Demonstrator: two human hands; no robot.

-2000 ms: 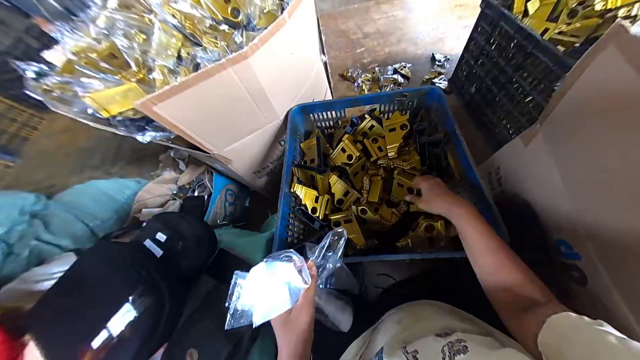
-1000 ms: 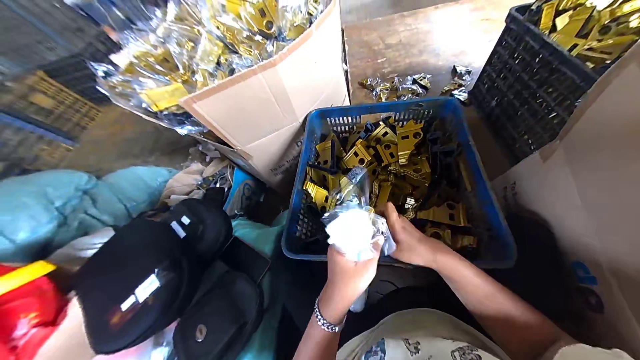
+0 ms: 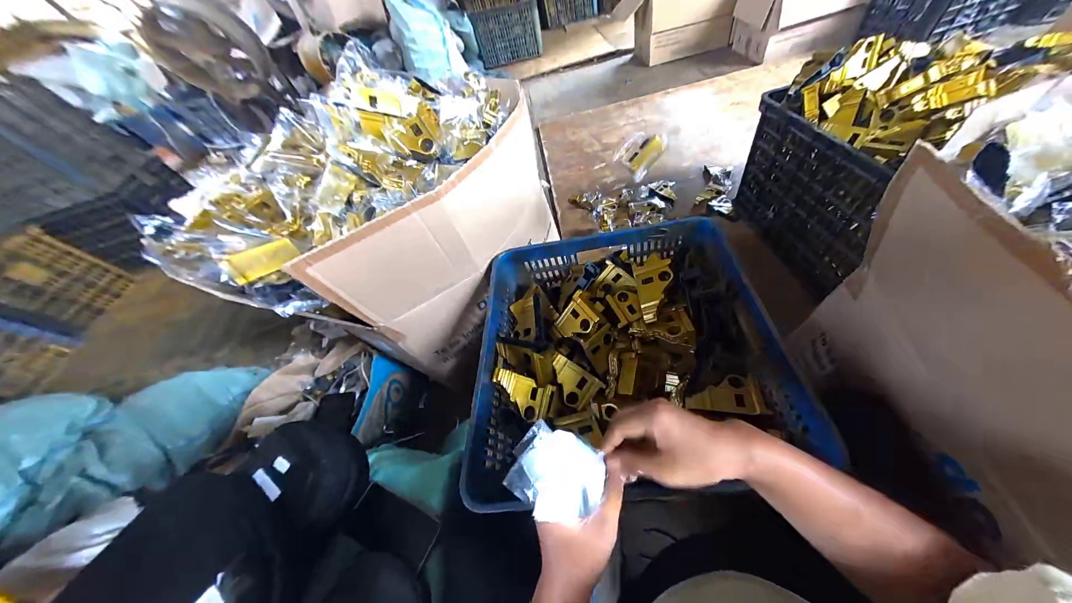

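Observation:
My left hand (image 3: 582, 536) holds a clear plastic bag (image 3: 559, 476), bright with glare, over the near edge of a blue plastic basket (image 3: 603, 243). Right beside it, my right hand (image 3: 674, 444) has its fingers pinched near the bag's right side; whether something is between them is hidden. Many gold-coloured stamped metal parts (image 3: 578, 381) with round holes fill the basket, with some dark parts among them.
On the left stands a cardboard box (image 3: 435, 251) heaped with bagged gold parts. A black crate (image 3: 812, 193) of gold parts is at back right, near another cardboard box (image 3: 955, 335). Small bagged pieces (image 3: 628, 205) lie behind the basket. Teal sacks (image 3: 151, 435) lie at left.
My right hand was among the gold parts two seconds ago and is now at the bag by my left hand. A bagged gold part now lies behind the basket. The view has tilted up.

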